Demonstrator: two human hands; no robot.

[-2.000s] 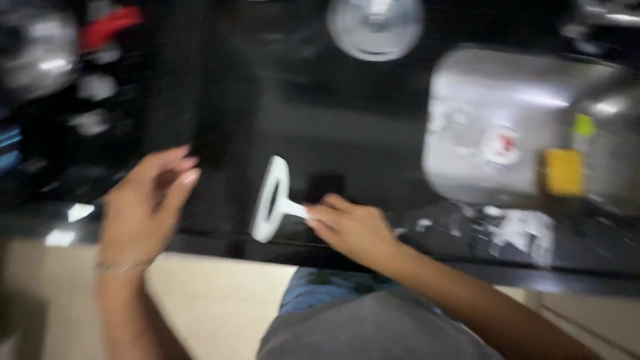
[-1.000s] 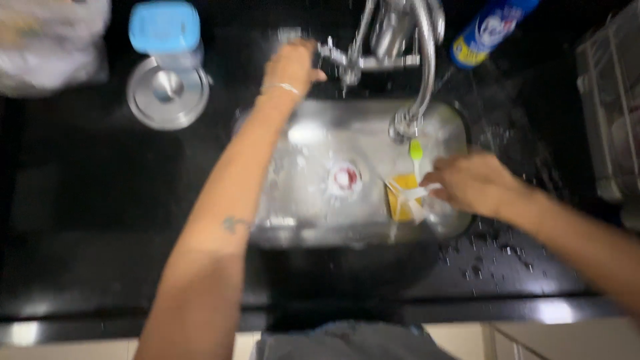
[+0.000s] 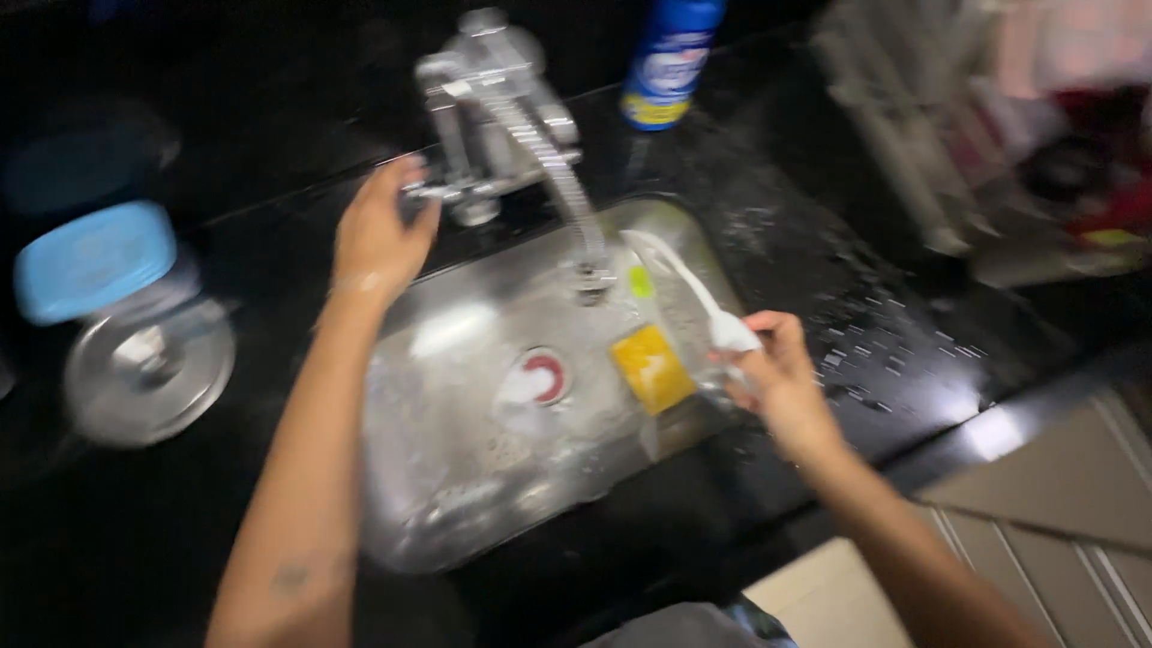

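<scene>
My left hand point(image 3: 382, 229) reaches to the faucet's tap handle point(image 3: 430, 191) at the sink's back left, fingers around or touching its end; blur hides the exact contact. At the sink's right side my right hand point(image 3: 774, 373) holds a white plastic utensil point(image 3: 693, 283) whose far end curves up toward the back. The chrome faucet point(image 3: 540, 144) arches over the steel sink point(image 3: 450, 396). In the sink lie a yellow sponge point(image 3: 652, 369), left of my right hand, and a bright green piece point(image 3: 641, 281) behind it. The drain point(image 3: 543, 376) shows a red part.
Left of the sink stand a container with a blue lid point(image 3: 99, 261) and a round metal lid point(image 3: 148, 373). A blue spray can point(image 3: 670, 63) stands behind the sink. A rack point(image 3: 891, 126) with items is at the back right. Water drops dot the black counter point(image 3: 864, 351).
My left hand, over the counter two seconds ago, is now at the tap. My right hand has carried the white utensil from the counter to the sink. The view has shifted strongly.
</scene>
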